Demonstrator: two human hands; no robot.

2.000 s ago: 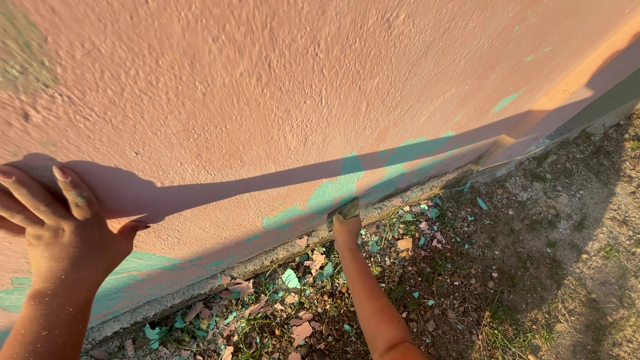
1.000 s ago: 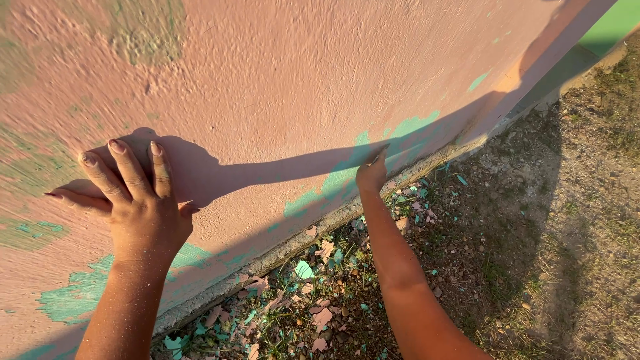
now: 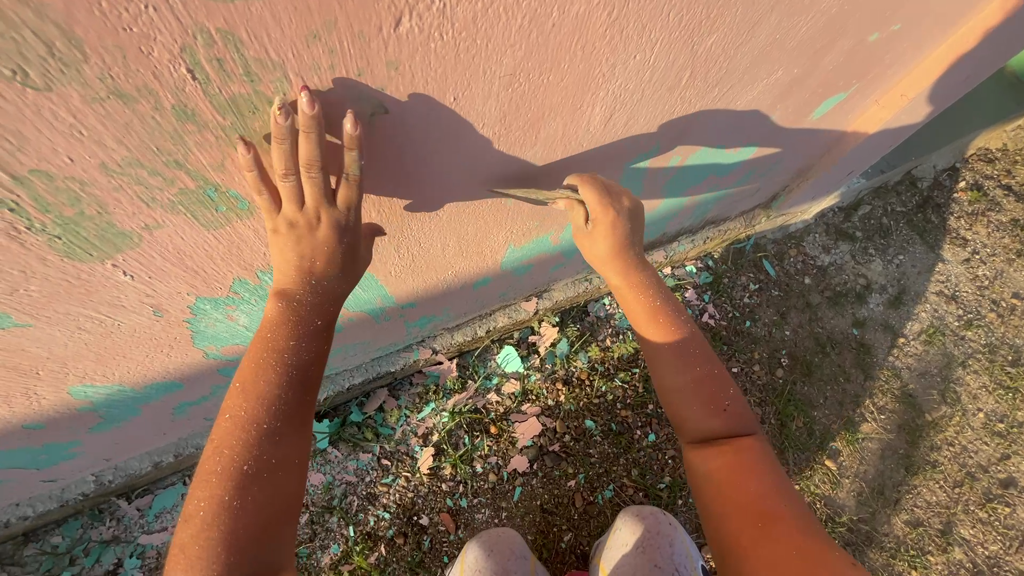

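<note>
My left hand (image 3: 316, 200) rests flat with spread fingers against the pink painted wall (image 3: 496, 96). To its right, my right hand (image 3: 604, 220) is closed around a thin, flat scraper-like tool (image 3: 532, 194), whose edge points left near the wall; whether it touches cannot be told. Turquoise patches (image 3: 232, 312) show through the pink paint below my left hand and around my right hand. Fine pale specks cover both forearms.
A rough concrete ledge (image 3: 480, 332) runs along the wall's foot. Pink and turquoise paint flakes (image 3: 510, 359) lie on the gravelly, grassy ground (image 3: 800, 384). My knees (image 3: 648, 536) show at the bottom edge. The wall's corner is at the upper right.
My right hand has moved from low on the wall up and left along it, closer to my left hand, with the tool now seen edge-on. The left hand stays flat on the wall.
</note>
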